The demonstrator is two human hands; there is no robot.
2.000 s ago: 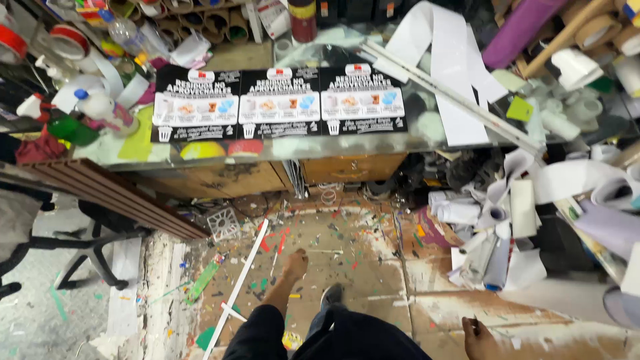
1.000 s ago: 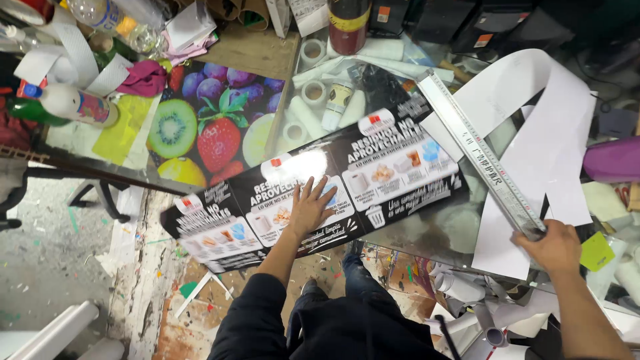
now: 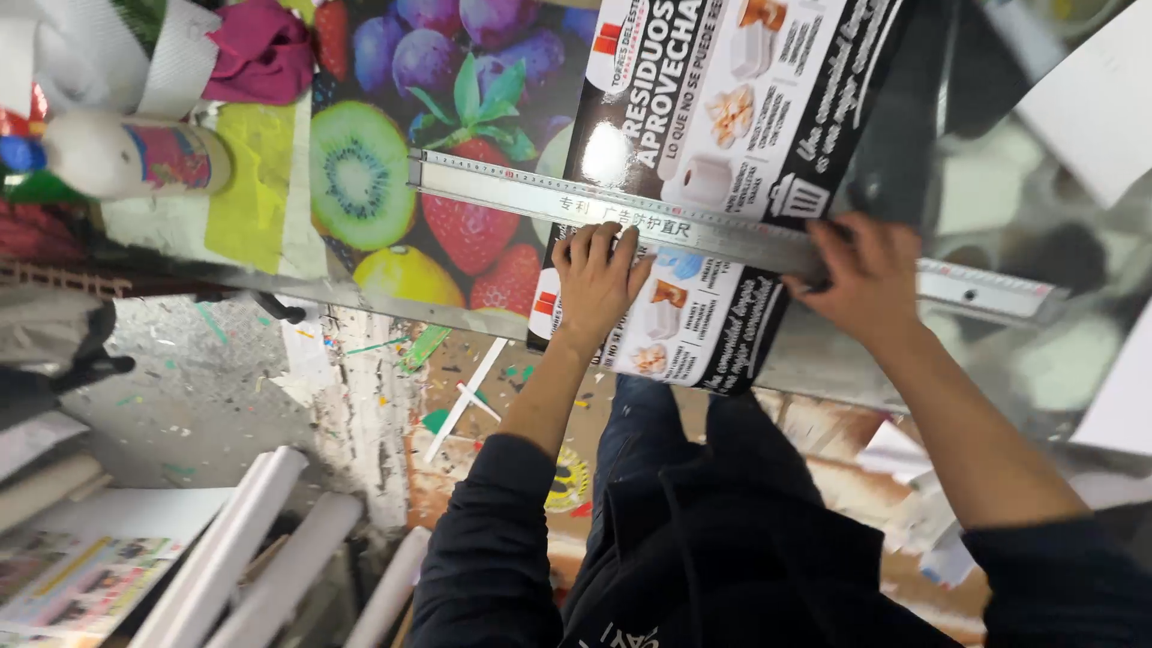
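Note:
A long metal safety ruler (image 3: 540, 200) lies across a printed black-and-white sheet of repeated signs (image 3: 702, 117) on the workbench. My left hand (image 3: 598, 274) rests with fingertips on the ruler's near edge and the palm over the sheet. My right hand (image 3: 859, 270) grips the ruler's raised rib near the sheet's right edge. The sheet now runs away from me, its near end reaching over the bench edge by my legs. Under its left side lies a print of fruit (image 3: 468, 198).
On the left of the bench are a white plastic bottle (image 3: 135, 155), a magenta cloth (image 3: 261, 54) and a yellow-green sheet (image 3: 256, 189). White paper (image 3: 1093, 99) lies at the right. Rolls of material (image 3: 225, 549) stand at lower left, above a floor littered with scraps.
The sheet has been turned from lying along the bench to pointing across it. My right hand has brought the ruler left onto the sheet, and my left hand has moved onto the ruler.

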